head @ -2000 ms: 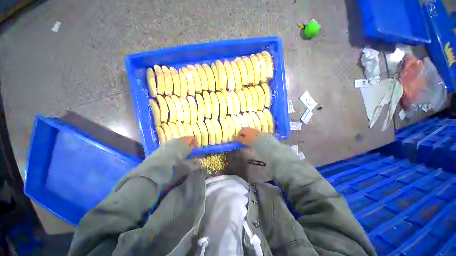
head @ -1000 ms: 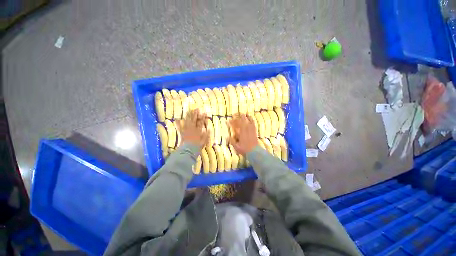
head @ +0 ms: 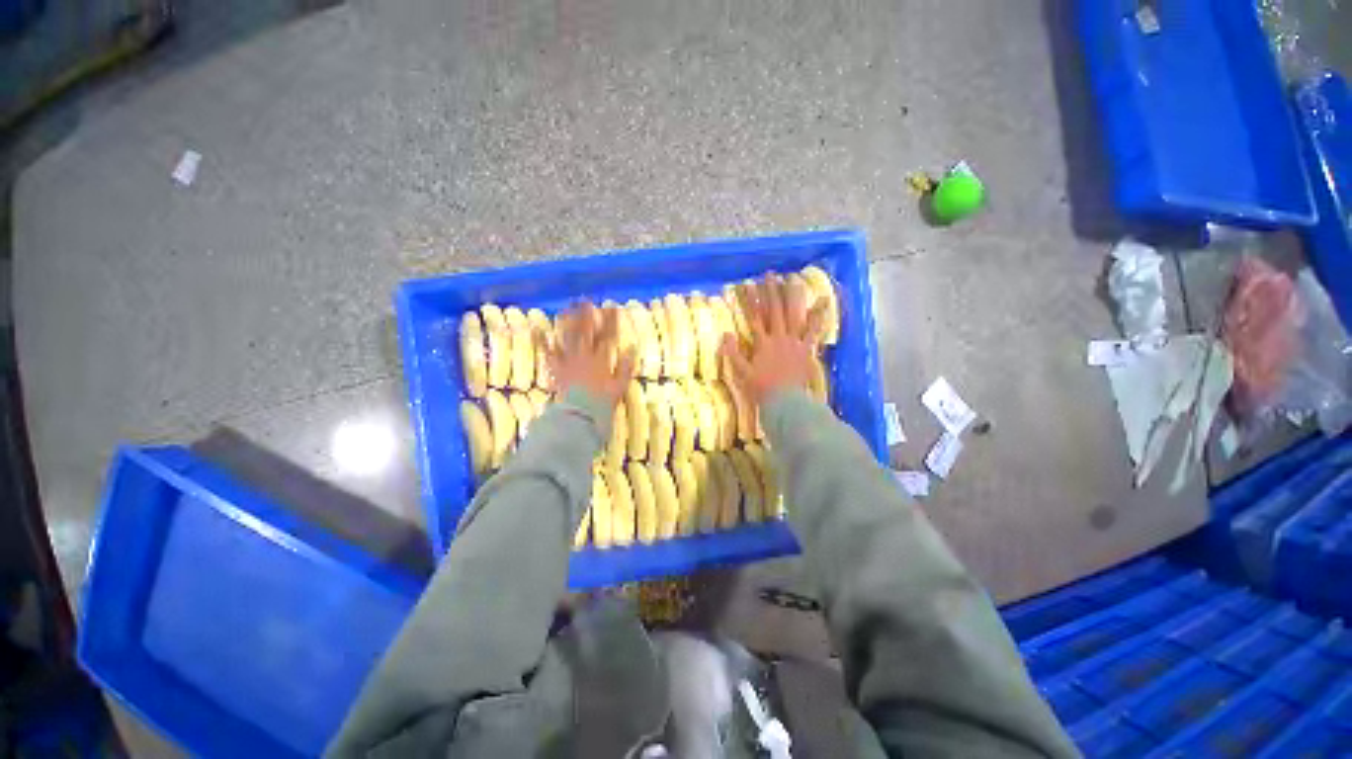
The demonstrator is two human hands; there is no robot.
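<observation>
A blue tray (head: 423, 371) on the table holds three rows of pale-yellow banana-shaped pieces (head: 660, 423) standing side by side. A thin shine over the rows looks like clear film. My left hand (head: 589, 353) lies palm down with fingers spread on the back row, left of its middle. My right hand (head: 777, 338) lies the same way near the right end of the back row. Neither hand grips a piece. My sleeves hide parts of the middle and front rows.
An empty blue tray (head: 260, 593) is at left; another blue tray (head: 1194, 119) is at back right. A green ball (head: 958, 194), white slips (head: 945, 403), white material (head: 1164, 386) and pinkish-red bagged material (head: 1260, 334) lie right. Blue crates (head: 1186, 653) stand lower right. Yellow bits (head: 663, 599) lie at the front edge.
Both hands have moved from the tray's front edge, over the middle row, to the back row. They have spread further apart since a second ago. The camera view has shifted slightly.
</observation>
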